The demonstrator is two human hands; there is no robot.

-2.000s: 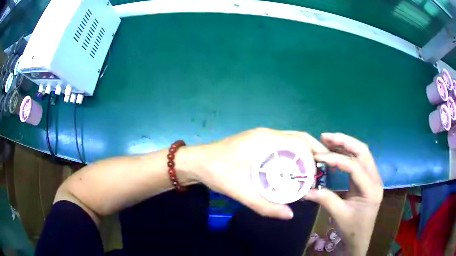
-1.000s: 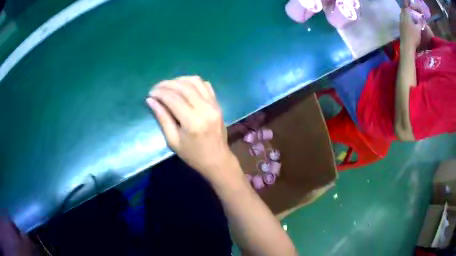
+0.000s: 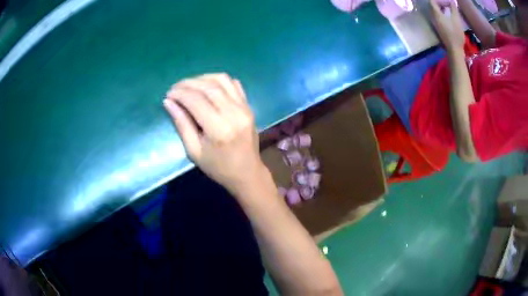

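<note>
My right hand (image 3: 217, 124) is over the green bench top (image 3: 139, 69) near its front edge, back of the hand up, fingers curled close together. Its palm side is hidden, so I cannot tell whether it holds anything. My left hand is not recognisable in view; only a dark, blurred shape shows at the lower left corner. Several pink units (image 3: 293, 157) lie loose in an open brown cardboard box (image 3: 347, 150) below the bench edge, right of my right forearm.
More pink units (image 3: 395, 7) stand at the bench's far right beside a grey-white board (image 3: 414, 32). A person in a red shirt (image 3: 503, 104) is at the right with hands near pink units, beside a red stool (image 3: 414, 153). Other cartons (image 3: 514, 199) are at the right edge.
The view has swung right since the first frame; the pink unit held then is out of sight, as is the white box. Since the second frame, my right hand keeps its curled shape and has barely moved.
</note>
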